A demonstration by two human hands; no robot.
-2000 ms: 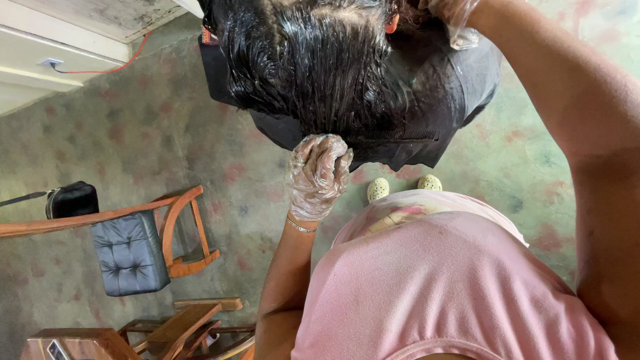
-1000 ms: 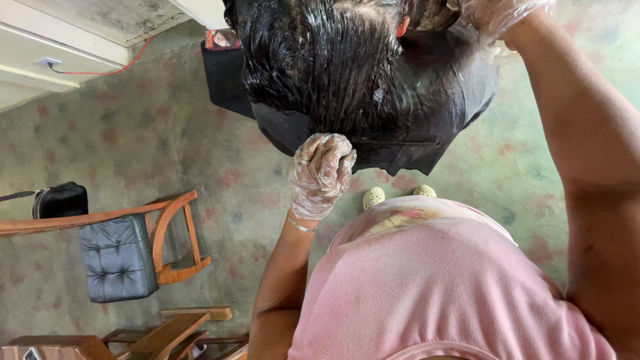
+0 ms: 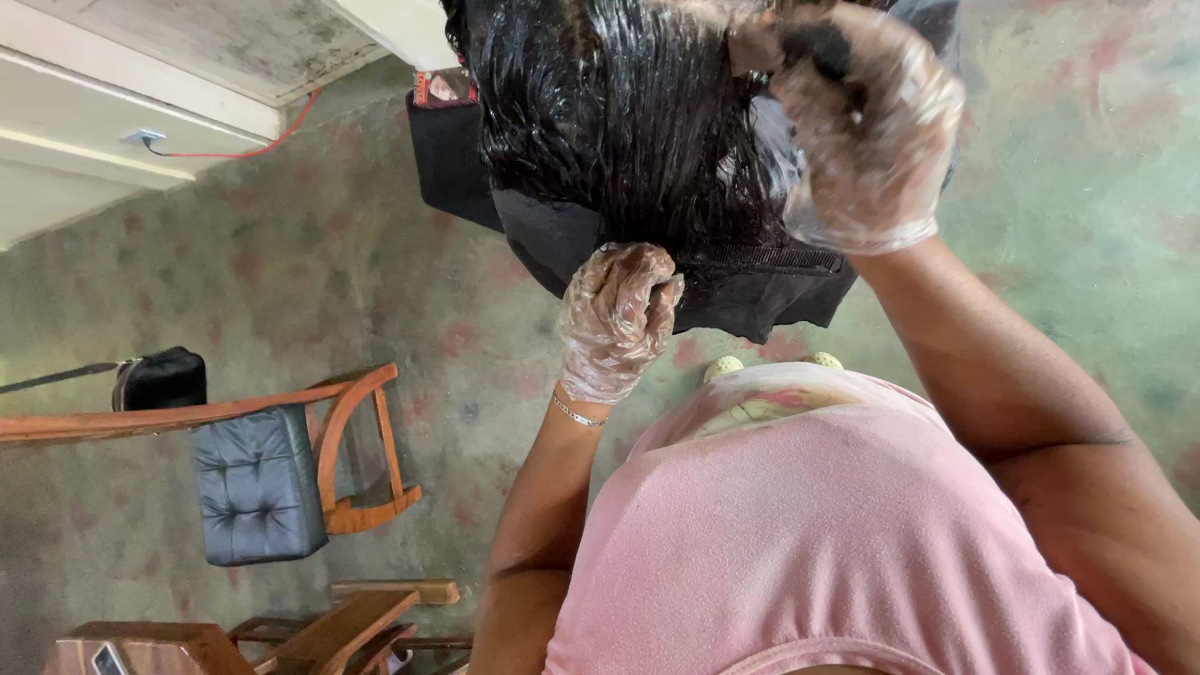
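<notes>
Wet dark hair [image 3: 656,122] of a seated person hangs over a black cape [image 3: 797,300] at the top of the view. My left hand [image 3: 622,314], in a clear plastic glove, is closed around something at the lower ends of the hair; a black comb [image 3: 773,260] extends to the right from beside it. My right hand [image 3: 867,127], in a smeared clear glove, is raised at the right side of the hair and blurred. Dark matter shows at its fingers, and whether it grips anything is unclear.
A wooden chair [image 3: 361,441] with a blue-grey tufted cushion [image 3: 258,487] and a black bag [image 3: 161,378] are at the left. Wooden furniture [image 3: 347,633] stands at the lower left. A red cord [image 3: 281,141] runs from a wall outlet. My light clogs [image 3: 724,367] are on the floor.
My right hand has come down and inward from the top right edge to beside the hair. My left hand stays at the hair's lower ends.
</notes>
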